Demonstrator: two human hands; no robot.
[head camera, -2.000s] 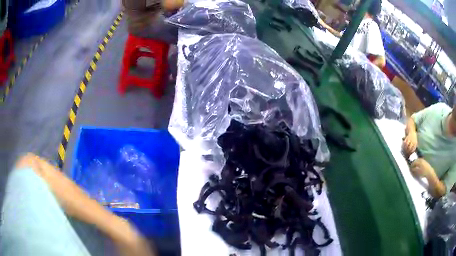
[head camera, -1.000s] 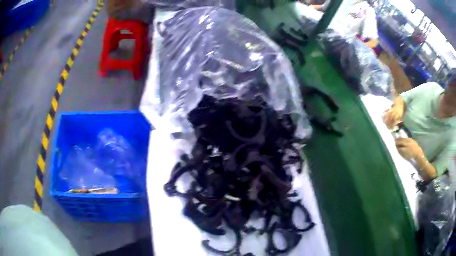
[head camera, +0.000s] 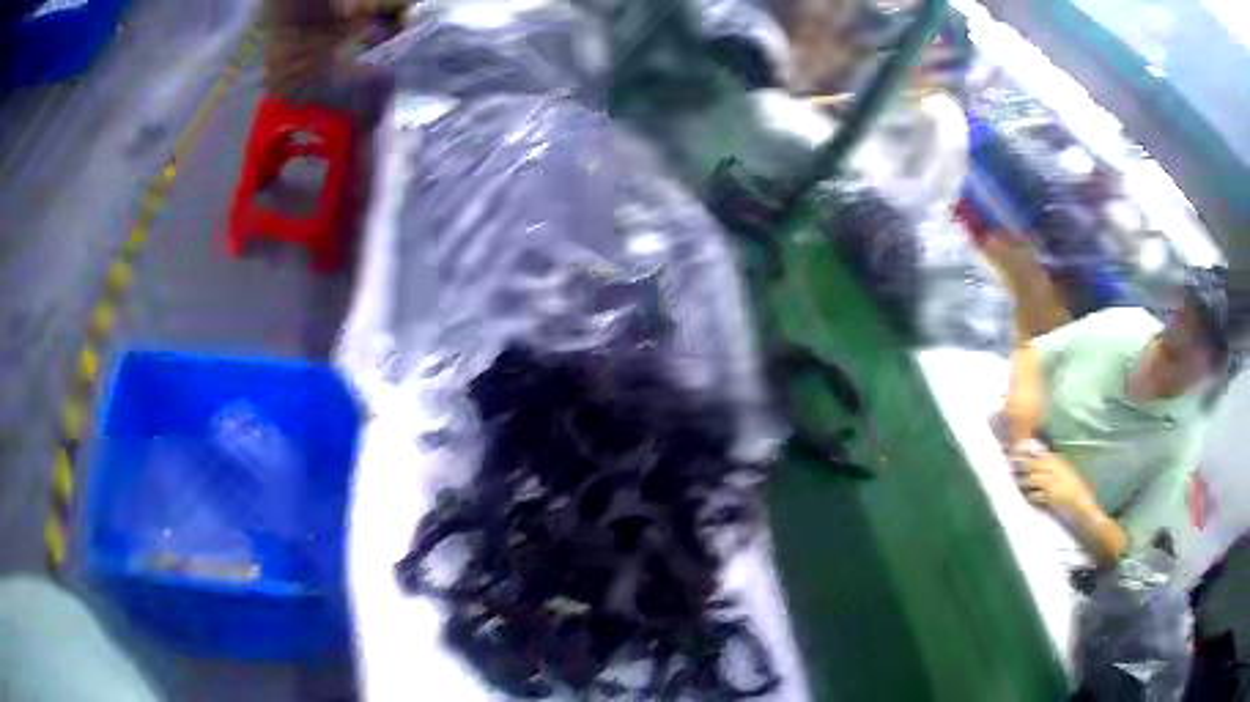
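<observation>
A dense heap of black plastic yokes (head camera: 590, 521) lies on the white-covered bench (head camera: 391, 603), nearest in front of me. The heap spills out of a large clear yoke bag (head camera: 548, 206) at the upper middle. The picture is blurred, so single yokes are hard to tell apart. Neither of my hands is in view. Only a pale green sleeve or clothing shows at the lower left corner.
A blue crate (head camera: 226, 507) with clear plastic inside stands left of the bench, a red stool (head camera: 291, 185) beyond it. The green conveyor (head camera: 877, 549) runs along the right, with a headphone frame (head camera: 829, 412) on it. A person (head camera: 1117, 398) works across it.
My left forearm, at the lower left two seconds ago, has gone out of view. The view has turned, so bench, crate and heap sit further left. The yoke heap looks much the same.
</observation>
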